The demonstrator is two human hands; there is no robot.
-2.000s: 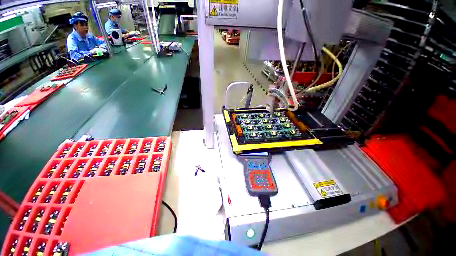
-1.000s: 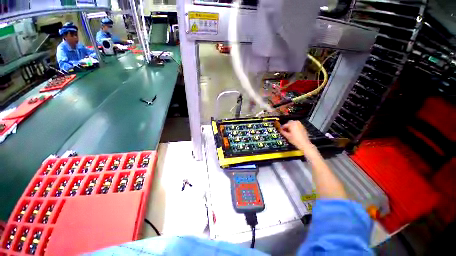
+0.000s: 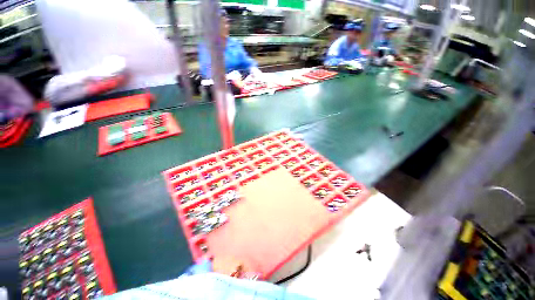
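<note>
Neither of my hands can be made out; a light blue sleeve crosses the bottom edge. Just above it lies the red compartment tray (image 3: 273, 140), turned at an angle, with small circuit boards (image 3: 252, 157) in its pockets. A flat reddish sheet (image 3: 270, 222) covers the near middle of the tray. Several loose boards (image 3: 210, 215) are grouped at the sheet's left edge. The black fixture with yellow edging (image 3: 459, 258) is cut off at the lower right and blurred, with boards on it.
A densely filled red board tray (image 3: 100, 252) is at lower left. A red tray with green boards (image 3: 170, 124) lies behind. Dark cutters (image 3: 365, 251) lie on the white surface (image 3: 346, 263). The blurred machine post (image 3: 428, 217) rises at right. People in blue sit across the green bench (image 3: 141, 176).
The view has swung left, so the compartment tray is central and the fixture sits at lower right. My right hand, at the fixture's right side a second ago, is out of the picture.
</note>
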